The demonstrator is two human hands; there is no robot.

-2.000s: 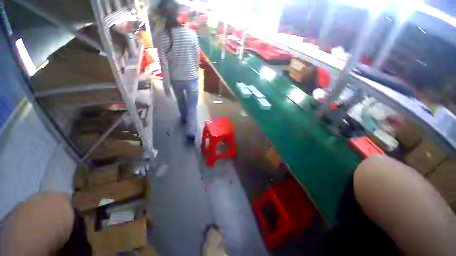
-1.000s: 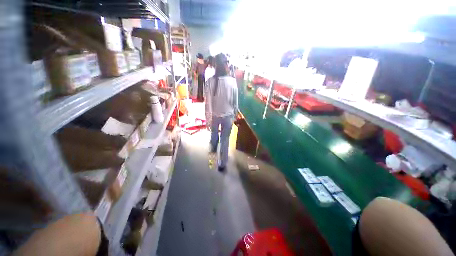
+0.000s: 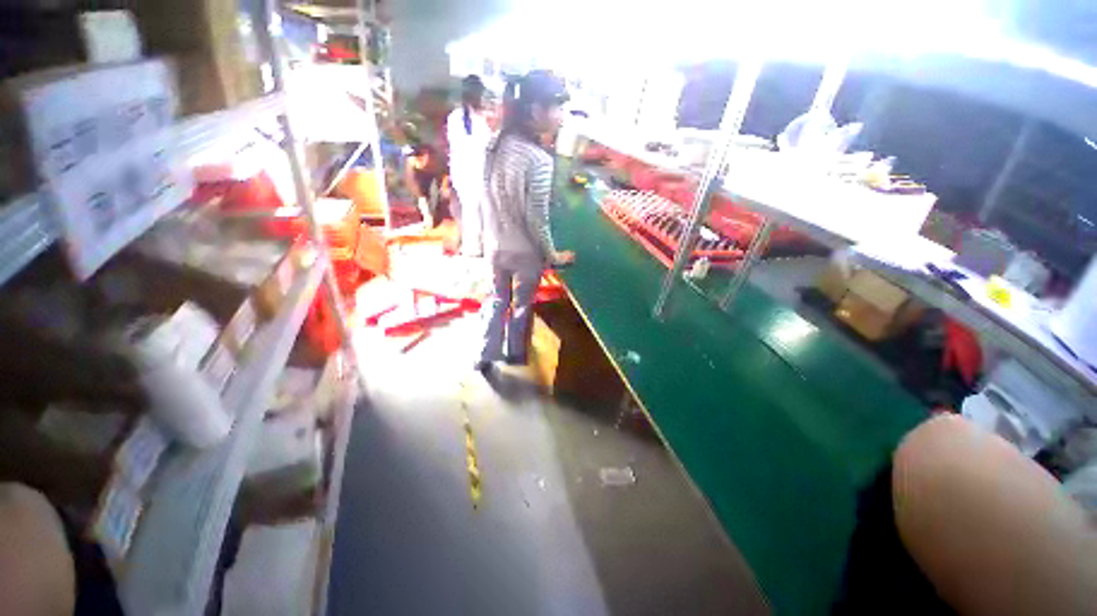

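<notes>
Neither of my hands shows. Only blurred, rounded bare-skin parts of my body beside dark cloth show at the lower left and lower right edges. The long glossy green belt (image 3: 734,445) runs from the lower right into the distance. A red tray (image 3: 659,225) with rows of pale strips or parts lies on its far stretch, beside the metal posts. What the strips are cannot be told.
A person in a striped top (image 3: 521,193) stands at the belt's left edge, one hand on it. More people are behind. A loaded rack (image 3: 271,397) lines the left. A white shelf (image 3: 830,217) and brown carton (image 3: 872,303) are right. Yellow tape (image 3: 470,451) marks the floor.
The view has moved forward along the aisle. The red stool and the white packs on the belt have left the picture. The person in stripes has turned toward the belt.
</notes>
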